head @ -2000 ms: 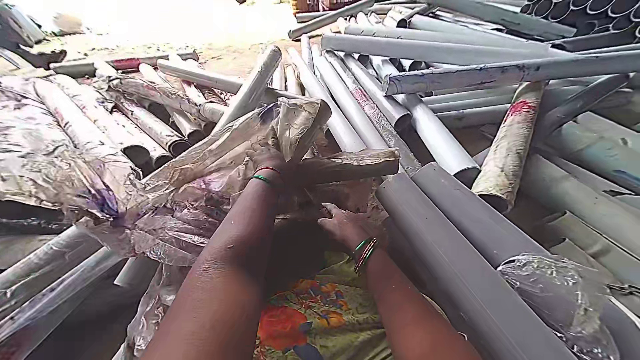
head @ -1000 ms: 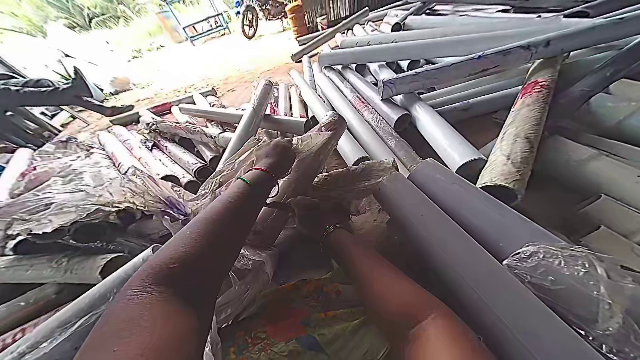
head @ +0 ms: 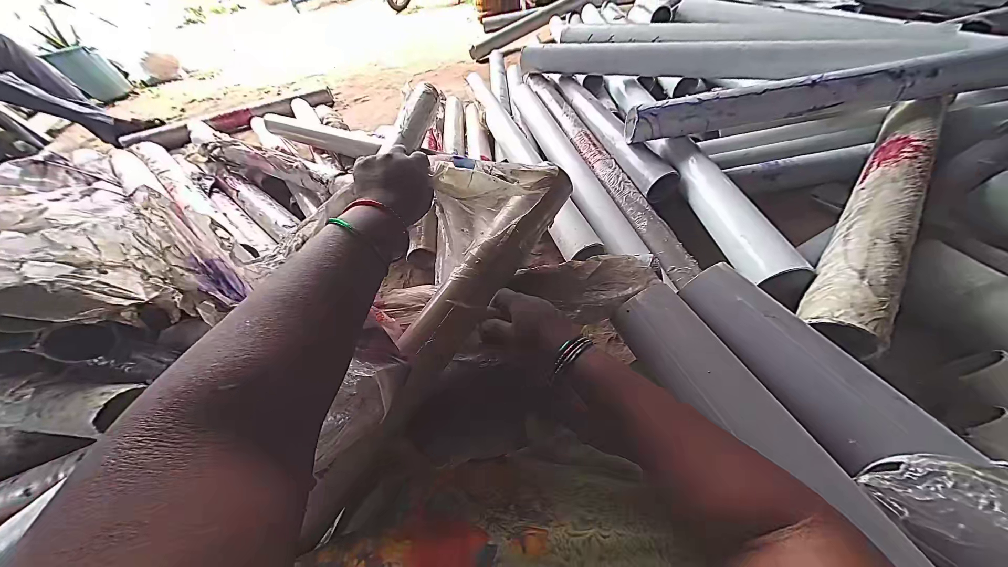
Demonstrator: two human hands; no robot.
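Observation:
My left hand (head: 394,187) is closed on crumpled plastic film (head: 480,189), with the arm stretched forward at the centre. A pipe in brown, wrinkled wrapping (head: 472,291) slants from the lower centre up to the right, between my hands. My right hand (head: 524,323) sits lower, just right of that pipe, its fingers curled by the loose film (head: 591,283); what they hold is partly hidden in shadow. Patterned cloth (head: 472,535) shows beneath my arms.
Large grey plastic pipes (head: 756,417) run along my right side. A stained, wrapped pipe (head: 874,244) leans beyond them. Several pale pipes (head: 709,59) are piled at the back right. Film-covered pipes (head: 87,236) lie at the left, with a bucket (head: 87,71) behind.
My left hand has moved forward and up in the view with the film. The wrapped pipe between my hands now shows more plainly, slanting up to the right.

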